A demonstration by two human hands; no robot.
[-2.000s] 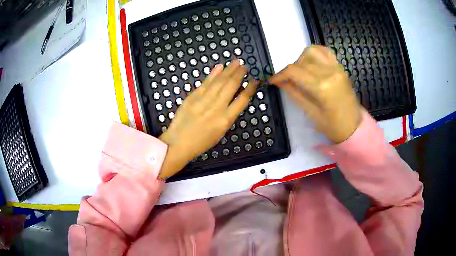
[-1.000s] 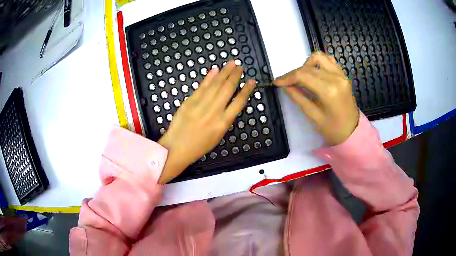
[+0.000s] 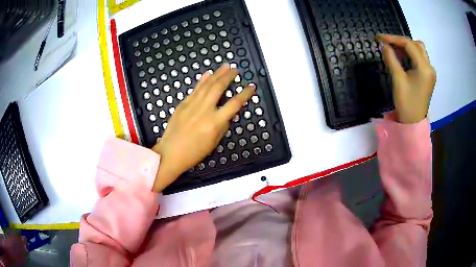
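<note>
A black pocketed tray (image 3: 276, 141) lies in front of me, with small round metallic parts (image 3: 269, 147) in most pockets. Several pockets at its upper right hold no part. My left hand (image 3: 195, 122) lies palm down across this tray, fingers spread, covering some parts. A second black tray (image 3: 331, 112) lies to the right. My right hand (image 3: 412, 73) is over its right side, thumb and forefinger pinched. The thin tool in that pinch is hard to make out against the dark pockets, and I cannot tell if a part is on it.
A smaller black tray of parts (image 3: 23, 172) is at the far left. A black marker (image 3: 61, 18) and a thin pen (image 3: 40, 52) lie at the upper left by a clear sheet. Yellow tape (image 3: 108, 78) and red tape (image 3: 121, 83) run left of the middle tray. A small dark dot (image 3: 263, 179) is near the front edge.
My right hand has moved from the middle tray's right edge, up and right, over the right tray. My left hand stays on the middle tray. The whole view has shifted slightly.
</note>
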